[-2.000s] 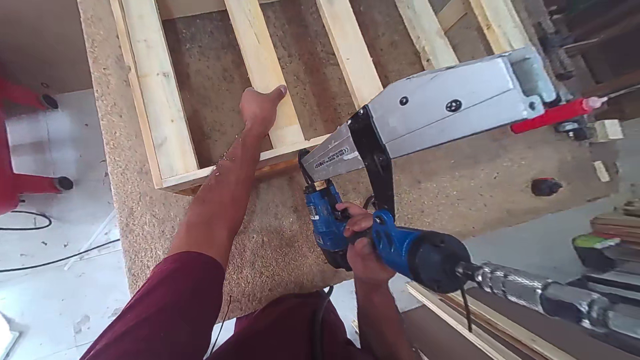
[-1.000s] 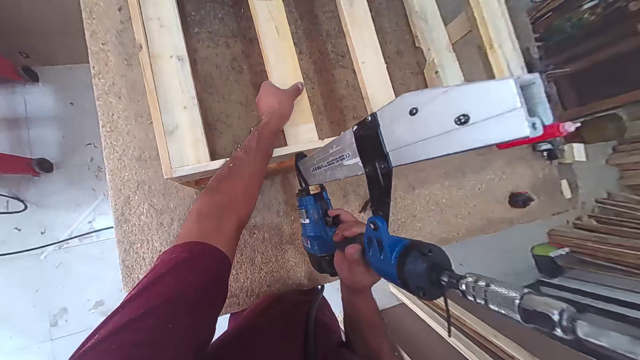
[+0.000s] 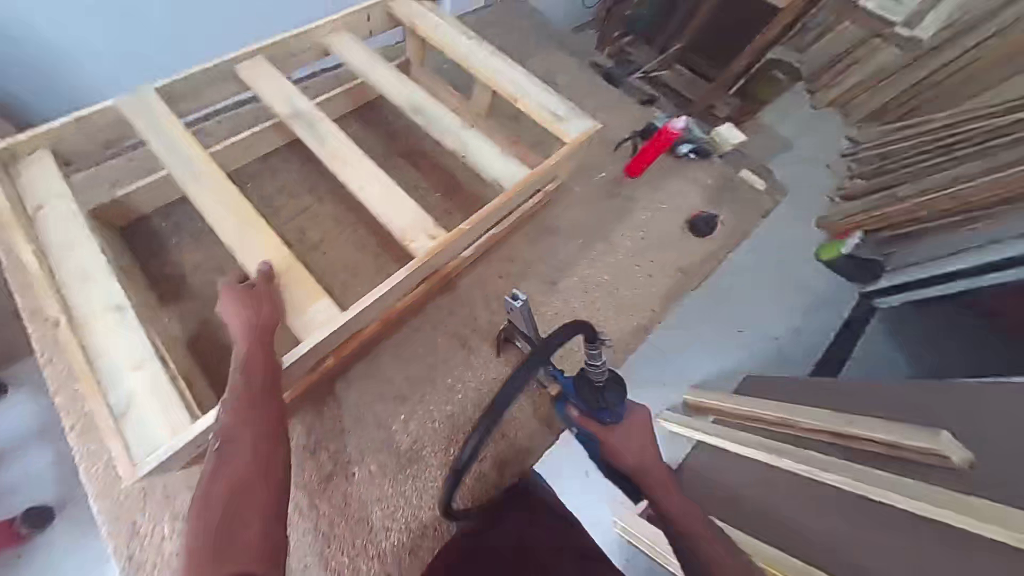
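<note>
A slatted wooden frame [image 3: 432, 276] lies on a particle-board work surface [image 3: 384, 448]. My left hand [image 3: 252, 306] grips the edge of one pale wooden slat [image 3: 232, 216], near the slat's close end, with the thumb on top. Off to the right of the frame, my right hand [image 3: 628, 440] is wrapped around the handle of a blue pneumatic stapler or nailer [image 3: 588, 416]. Its metal nose [image 3: 522, 316] points away from me, apart from the wood. A black air hose [image 3: 492, 436] loops from the metal coupling on the tool down toward my lap.
A red tube [image 3: 656, 148] and small items lie at the surface's far right. A dark round object [image 3: 703, 224] sits nearer its edge. Stacked boards [image 3: 936, 152] stand at the right, and loose wooden strips [image 3: 832, 436] lie at the lower right.
The nail tool has moved away from the frame's near rail to the right, and its nose has swung away from the frame. My left hand remains on a slat. The view has turned considerably.
</note>
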